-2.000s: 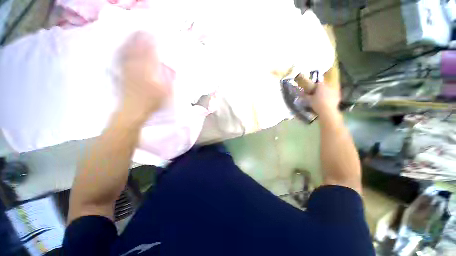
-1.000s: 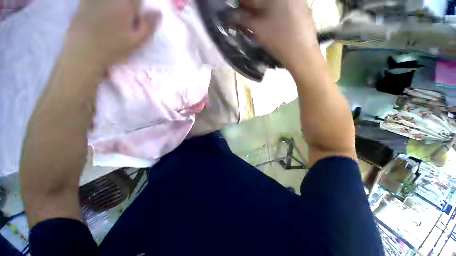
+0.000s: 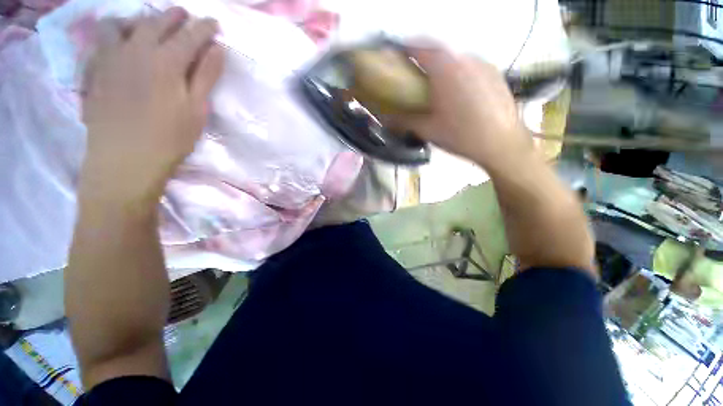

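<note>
The pale pink garment (image 3: 262,119) lies over the board, almost white in the glare, with bunched pink folds near my body. My left hand (image 3: 151,87) lies on the garment at the upper left, palm down, fingers slightly apart. My right hand (image 3: 464,103) grips the tan handle of the steam iron (image 3: 357,119), right of my left hand. The iron is blurred, with its dark, shiny-rimmed edge over the garment. Whether its sole touches the cloth cannot be told.
The beige board cover (image 3: 372,190) shows beside the garment. A yellowish pad (image 3: 555,119) is at the board's right end. A cable runs at the upper right. Below are a greenish floor (image 3: 420,238) and a metal frame (image 3: 464,258). Cloth and papers lie at the right.
The iron has moved from the board's right end onto the garment area. My left hand has shifted left and now lies flatter with fingers spread. The near garment folds are more bunched.
</note>
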